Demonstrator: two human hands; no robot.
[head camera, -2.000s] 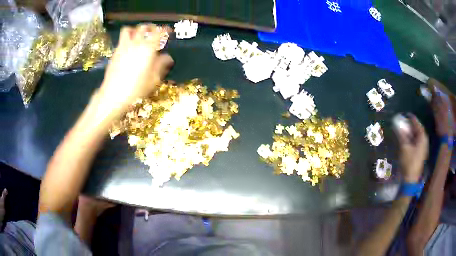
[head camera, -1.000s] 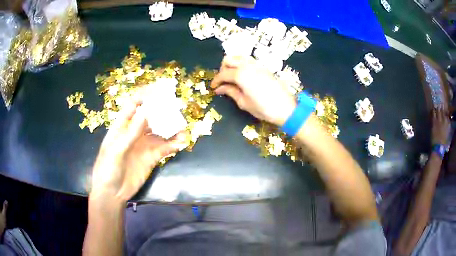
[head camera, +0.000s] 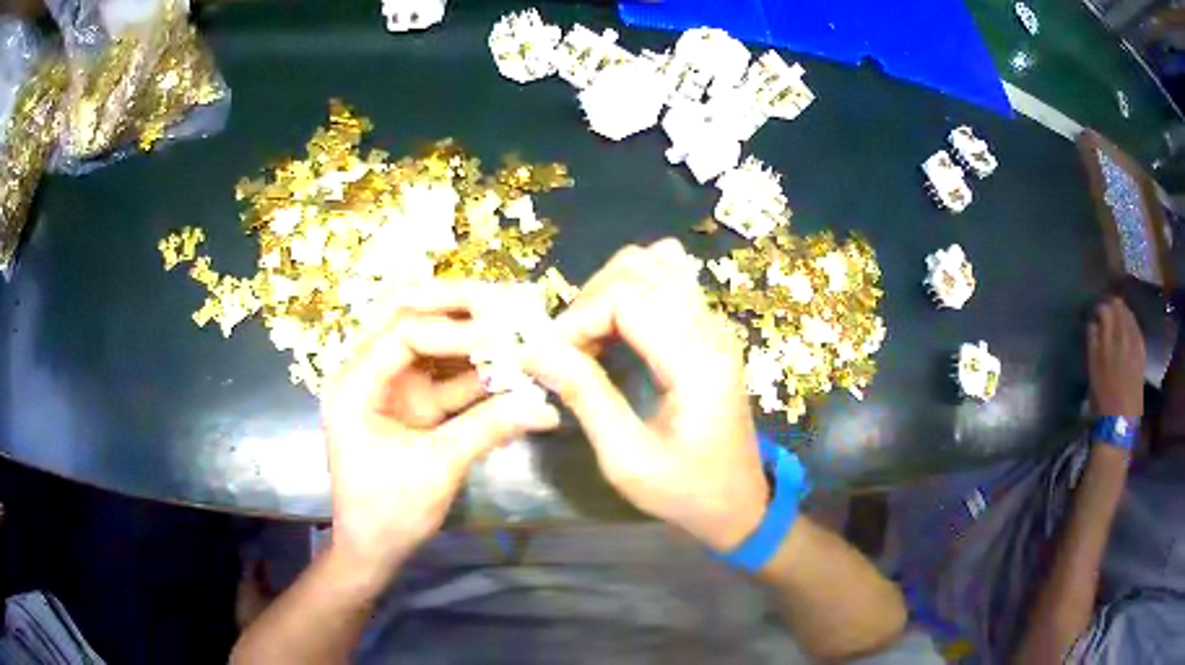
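Observation:
My left hand (head camera: 403, 416) holds a white housing (head camera: 509, 340) near the table's front edge, its outline partly lost in glare. My right hand (head camera: 663, 390), with a blue wristband, meets it from the right; its thumb and fingertips are at the housing. Whether a small contact is between the right fingertips cannot be seen. The left pile of gold contacts (head camera: 377, 227) lies behind my left hand, overexposed in its middle. The smaller right pile of contacts (head camera: 812, 312) lies just right of my right hand.
White housings (head camera: 708, 98) cluster beyond the piles; a few stand apart at right (head camera: 950, 276). Clear bags of gold contacts (head camera: 130, 85) lie upper left. A blue sheet (head camera: 832, 33) is at the far edge. At far right are a brown-edged tray (head camera: 1124, 201) and another person's hand (head camera: 1114, 357).
My right hand has moved back from the left pile's right edge to the housing in my left hand. My left hand has shifted slightly right. The neighbour's hand has moved nearer.

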